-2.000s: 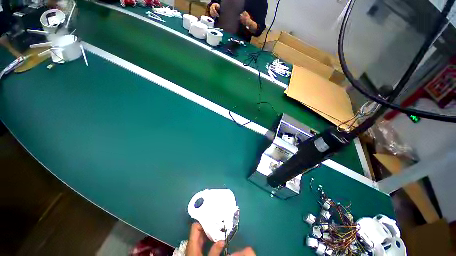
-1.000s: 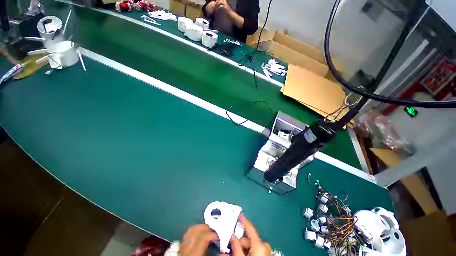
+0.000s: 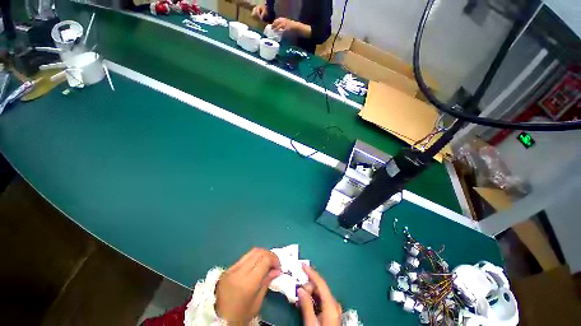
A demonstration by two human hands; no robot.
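Note:
A white plastic housing [image 3: 288, 260] is held low in front of me, over the bench's near edge. My left hand [image 3: 247, 283] holds it from the left, its fingertips on the upper face. My right hand [image 3: 318, 299] grips its right side. A small white block, which looks like a motor, sits at the housing between the fingers; the fingers partly hide it. The black electric screwdriver [image 3: 382, 191] hangs tilted over the grey screw feeder [image 3: 330, 213], beyond my hands.
Wired motors [image 3: 414, 280] lie tangled at right, beside stacked white housings [image 3: 487, 296]. White part-built units [image 3: 86, 69] stand upper left. A pale rail [image 3: 210, 108] borders the conveyor [image 3: 255, 102]. Across it, a person's hands [image 3: 280, 24] are near white cups; cardboard [image 3: 398, 118] lies beyond the feeder.
The housing has been turned between my hands. My left hand has risen onto its upper face, and more of the left sleeve shows. The other person's hands have moved down to a white cup.

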